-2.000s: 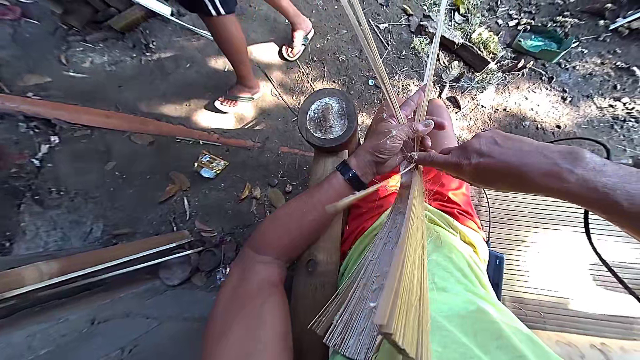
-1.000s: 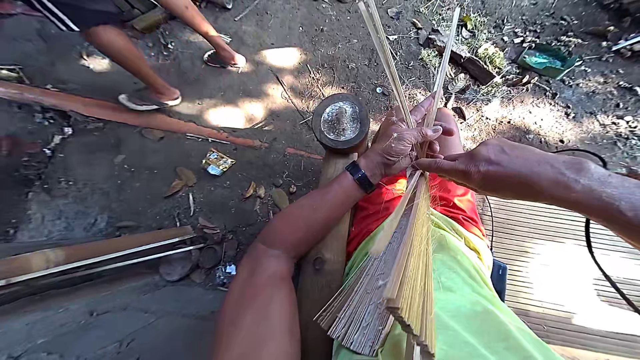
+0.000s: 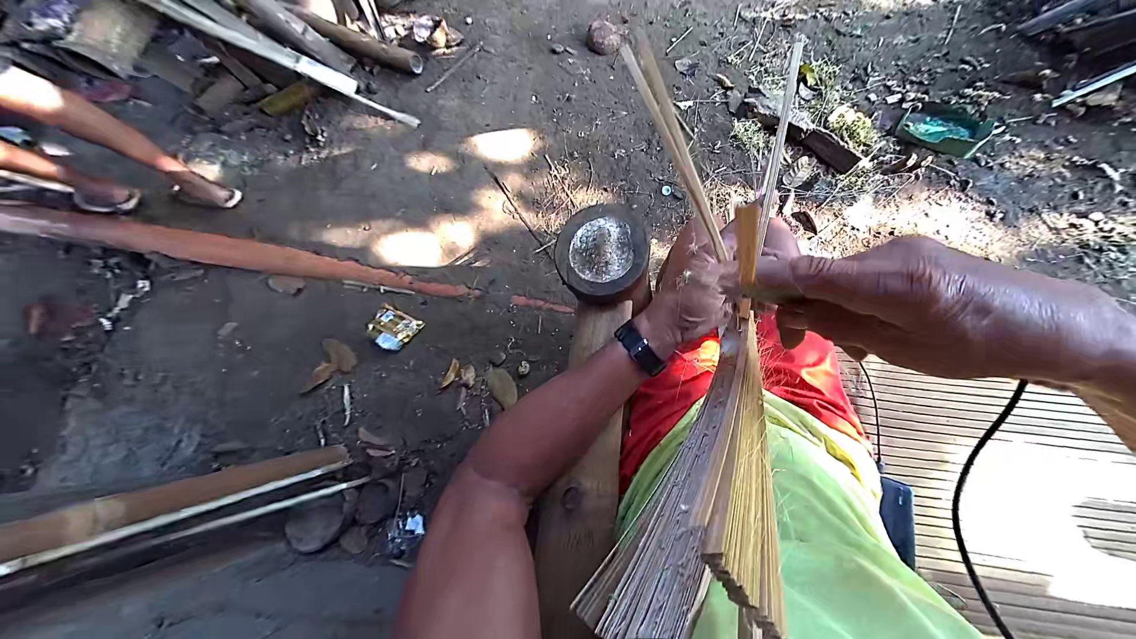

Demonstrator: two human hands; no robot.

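A fanned bundle of thin split strips [image 3: 701,497], looking like bamboo, hangs over my lap, its narrow end at my hands. My left hand [image 3: 688,297], with a dark watch on the wrist, is closed around that narrow end, and long pale strips [image 3: 670,133] stick up past it. My right hand [image 3: 887,302] comes in from the right and pinches a short flat yellowish strip [image 3: 748,253], which stands upright against the bundle. Some fingertips of both hands are hidden behind the strips.
A round dark container with a speckled pale top [image 3: 605,253] stands at the end of a wooden beam [image 3: 581,524] beside my left arm. A long reddish pole [image 3: 222,251] lies on the ground. A slatted bench [image 3: 932,426] and black cable [image 3: 967,506] are at right. Another person's feet [image 3: 204,189] are upper left.
My right hand now holds a short flat yellowish strip upright at the bundle, not visible before. The other person has walked off to the left. The view has shifted.
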